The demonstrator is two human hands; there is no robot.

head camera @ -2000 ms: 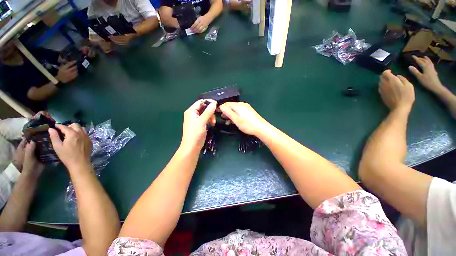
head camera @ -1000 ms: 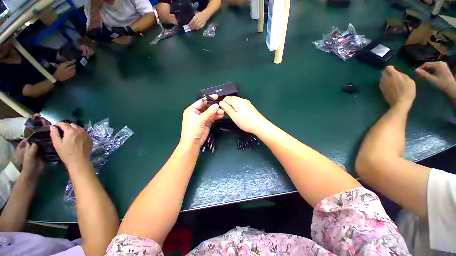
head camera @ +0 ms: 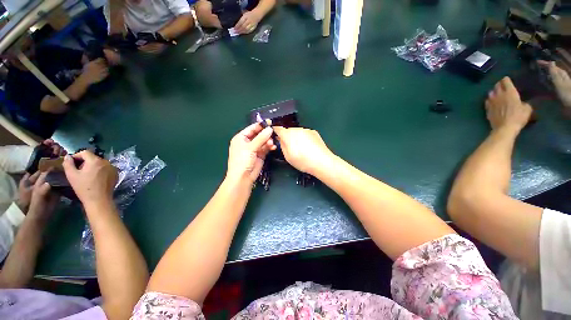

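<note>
A black gift box (head camera: 274, 110) with small pale print stands at the middle of the table, just beyond my hands. My left hand (head camera: 247, 150) pinches a black cable at its fingertips, with a small bright tip showing there. My right hand (head camera: 300, 148) is beside it, its thumb and fingers closed at the same cable. Black cable bundles (head camera: 305, 180) with shiny tips fan out on the table below both hands. The lower part of the box is hidden by my hands.
A dark small part (head camera: 440, 107) lies right of my hands. Clear polybags (head camera: 429, 49) and a labelled black box (head camera: 474, 62) lie at back right, near open cartons (head camera: 523, 28). More polybags (head camera: 128, 178) lie at left. Neighbours' arms (head camera: 479, 165) flank me. A pale post (head camera: 350, 40) stands ahead.
My right hand has turned and its fingers have curled in more at the cable. The box and cable bundles have barely moved. The neighbours' hands on both sides have shifted.
</note>
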